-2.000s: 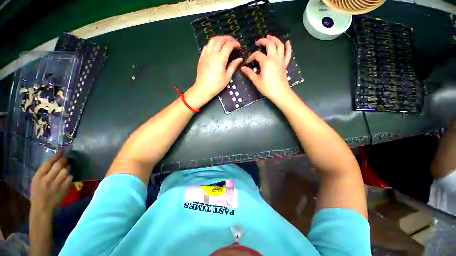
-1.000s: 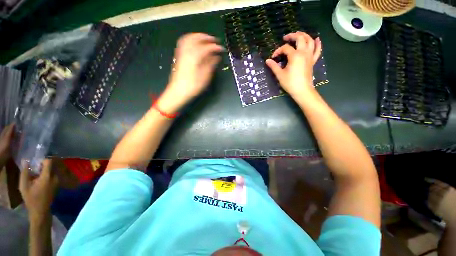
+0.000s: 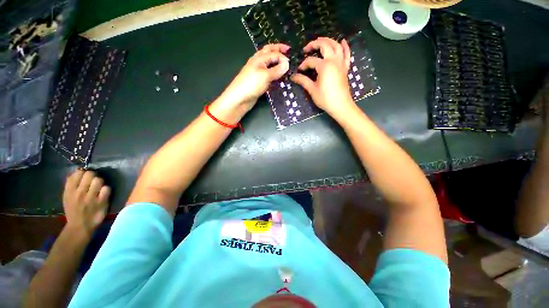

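Observation:
A thin black panel (image 3: pixel 301 111) lies on the dark green mat in front of me. Its near part shows paired rows of white squares; its far part carries rows of dark parts with curved outlines. My left hand (image 3: pixel 269 65) is over the panel's left side, thumb and fingertips pinched together around something small and dark. My right hand (image 3: pixel 325 67) is over the panel's middle, fingers curled with thumb and index finger near the left fingertips. A small dark part seems to be between them, too small to tell clearly.
Several small pale bits (image 3: pixel 175 78) lie left of the panel. Farther left are a dotted black panel (image 3: pixel 84 99), a clear tray (image 3: pixel 24 114) with beige pieces (image 3: pixel 30 37), and another person's hand (image 3: pixel 85 195). At right are a fan base (image 3: pixel 397 19) and a filled panel (image 3: pixel 472 75).
My left hand has come back from the bare mat onto the panel, beside my right hand. The clear tray at left has moved farther away. More pale bits show on the mat.

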